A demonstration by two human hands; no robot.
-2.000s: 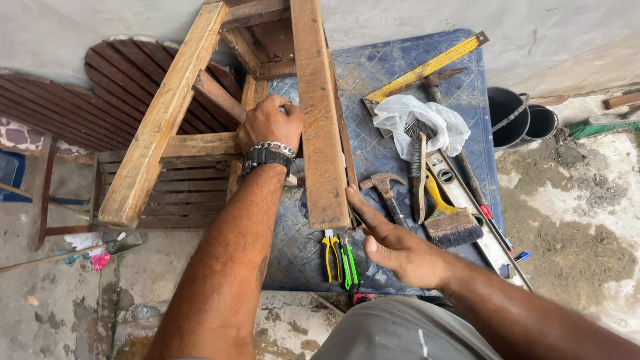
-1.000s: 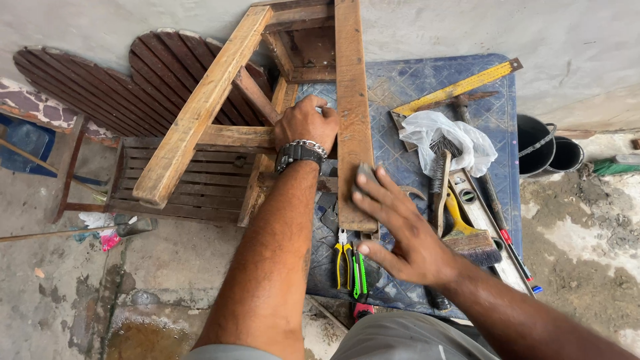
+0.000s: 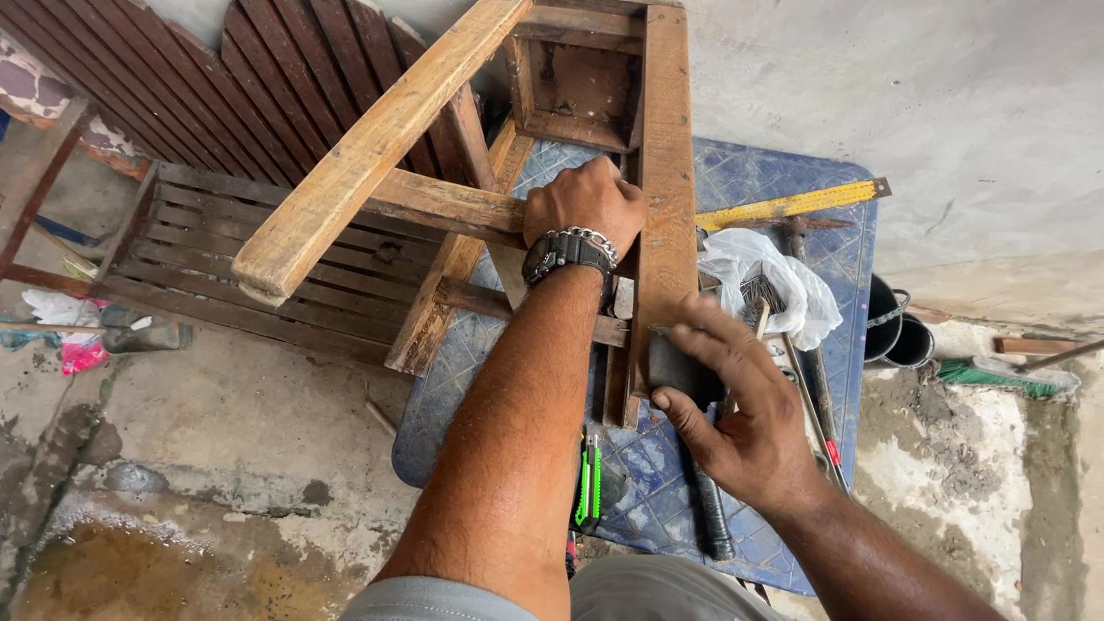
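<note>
A wooden stool frame lies on a blue plastic table. My left hand, with a watch and chain bracelet at its wrist, is closed on the frame's wooden crossbar. A dark sheet of what looks like sandpaper is under the fingers of my right hand, against the near end of the right leg. The fingers are blurred. Beside them lie a clear plastic bag of nails, a yellow-bladed try square and a green utility knife.
A slatted wooden bench stands on the left against the wall. Black buckets and a green-bristled brush are on the floor at the right. A black-handled tool lies near the table's front edge.
My right hand, earlier beside and then on the near end of the leg, is now at its right side with the dark sheet showing. The left hand keeps its hold. The view has shifted.
</note>
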